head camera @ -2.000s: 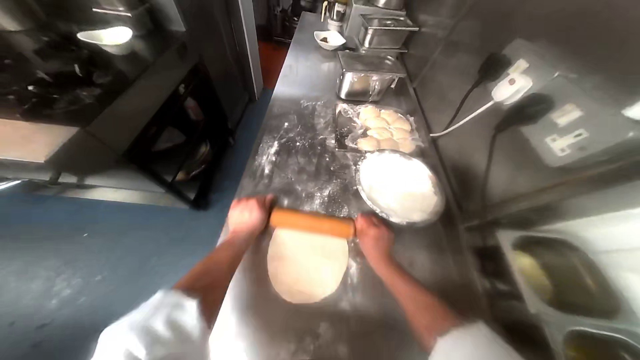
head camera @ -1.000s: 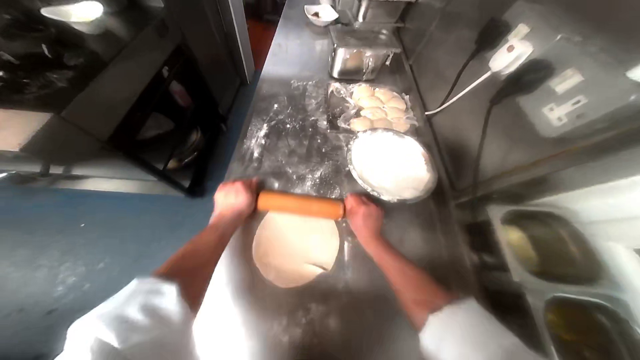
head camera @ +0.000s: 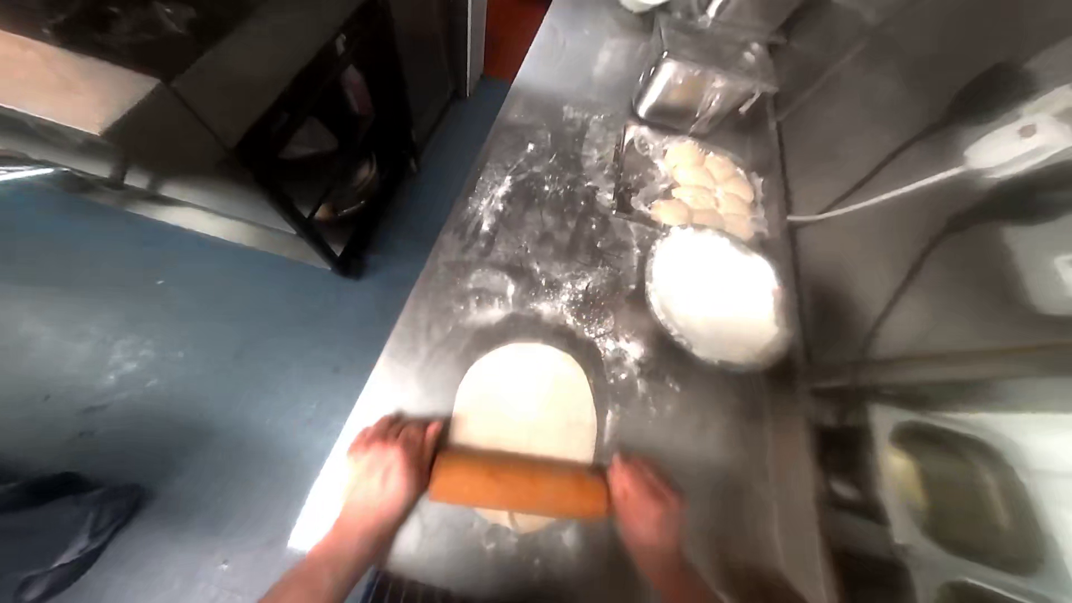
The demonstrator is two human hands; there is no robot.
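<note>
A wooden rolling pin [head camera: 519, 484] lies across the near part of a flat, rounded sheet of dough [head camera: 526, 402] on the steel worktop [head camera: 469, 293]. My left hand [head camera: 390, 466] is closed round the pin's left handle, close to the worktop's left edge. Round the right handle my right hand [head camera: 643, 502] is closed, somewhat blurred. Most of the dough shows beyond the pin, with a small lip on the near side. Loose flour is scattered on the steel past the dough.
A round bowl of white flour [head camera: 716, 293] stands at the right. Behind it are dough balls [head camera: 703, 188] on a tray, then a steel container [head camera: 691, 88]. Cables [head camera: 879, 197] run along the right wall. Metal pans [head camera: 963, 494] sit lower right.
Both hands have drawn the rolling pin from the dough's far end to its near end. The view has shifted, with the flour bowl and dough balls now lower in it.
</note>
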